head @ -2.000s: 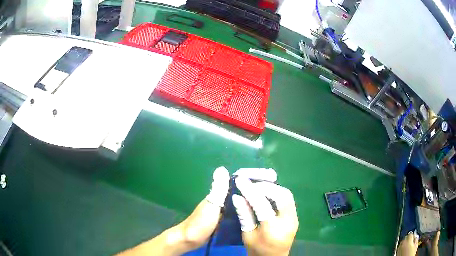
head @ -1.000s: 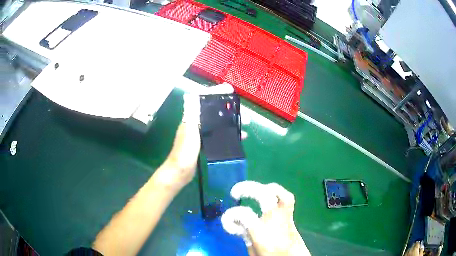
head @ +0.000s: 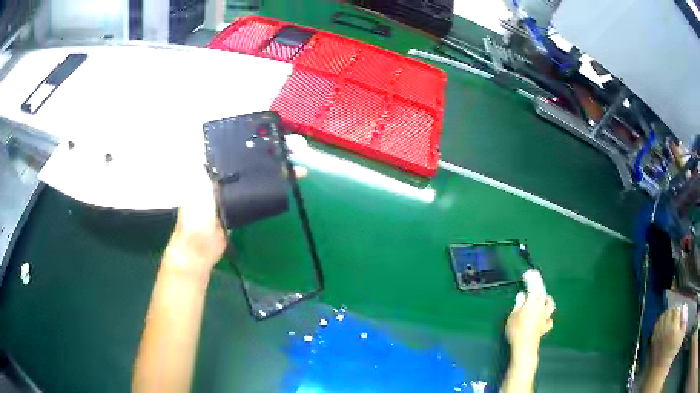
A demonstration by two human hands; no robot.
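Note:
A black phone middle frame (head: 253,173) is held up tilted in my left hand (head: 201,226), with its dark panel at the top and its open rectangle below. White-tipped fingers show past its right edge; the rest of them are hidden behind it. My right hand (head: 529,313) is at a second phone middle frame (head: 491,265), which lies on the green surface at the right. A white-tipped finger touches or overlaps its right end. I cannot tell if the fingers grip it.
A white fixture plate (head: 153,115) with a dark nest (head: 54,83) is at left. A red perforated tray (head: 345,96) with a dark piece stands behind. A blue mat (head: 368,361) with white specks lies near me. Another person's hand (head: 669,331) is at the right edge.
The held frame has turned and moved left and up with my left hand, showing its open end. My right hand has moved from the middle to the frame at the right.

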